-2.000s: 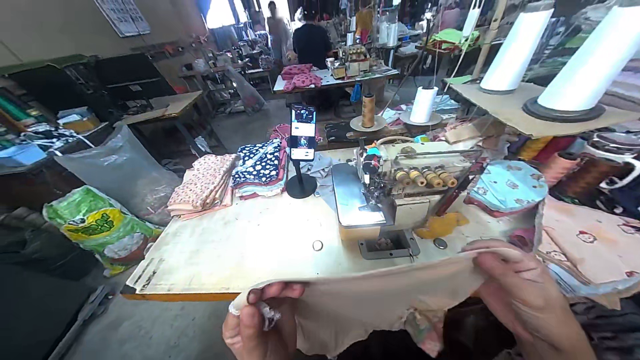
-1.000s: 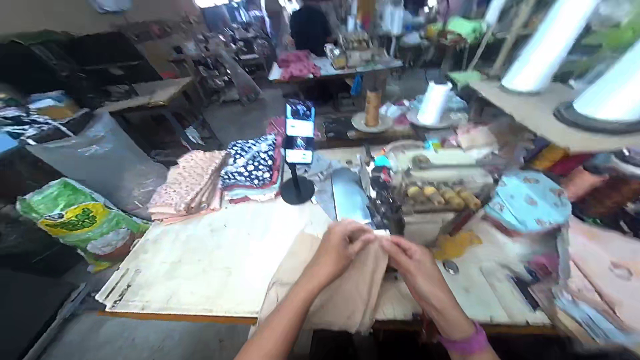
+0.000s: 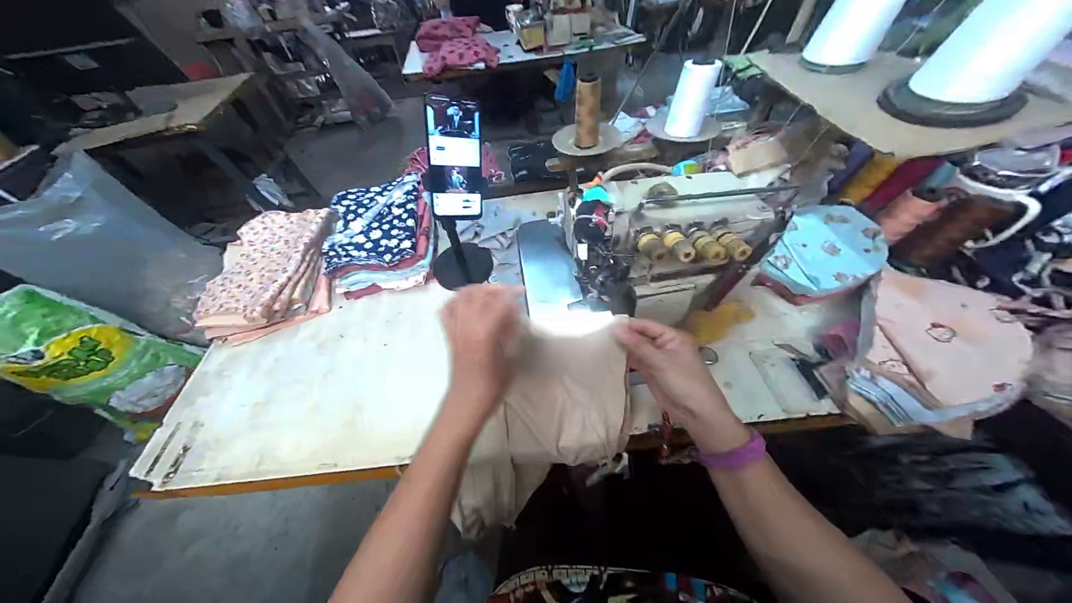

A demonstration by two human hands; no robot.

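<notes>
A beige piece of fabric (image 3: 569, 394) hangs between my two hands over the front edge of the table. My left hand (image 3: 486, 335), blurred, grips its upper left part. The fingers of my right hand (image 3: 666, 360) pinch its upper right corner. The top edge of the fabric, brightly lit, lies right in front of the overlock sewing machine (image 3: 670, 234), beside its metal plate (image 3: 546, 268). Whether the fabric is under the presser foot I cannot tell. A purple band (image 3: 733, 450) circles my right wrist.
A phone (image 3: 454, 159) on a black stand, folded floral fabrics (image 3: 264, 264) and navy printed fabrics (image 3: 374, 222) are on the white table (image 3: 335, 394). To the right lie blue round pieces (image 3: 825, 251) and peach printed pieces (image 3: 955, 335). Thread cones (image 3: 693, 99) stand behind the machine.
Two seconds ago the beige fabric was stretched between my hands near the table's front edge; now it is up at the machine. Since one second ago, my hands have moved apart along its top edge.
</notes>
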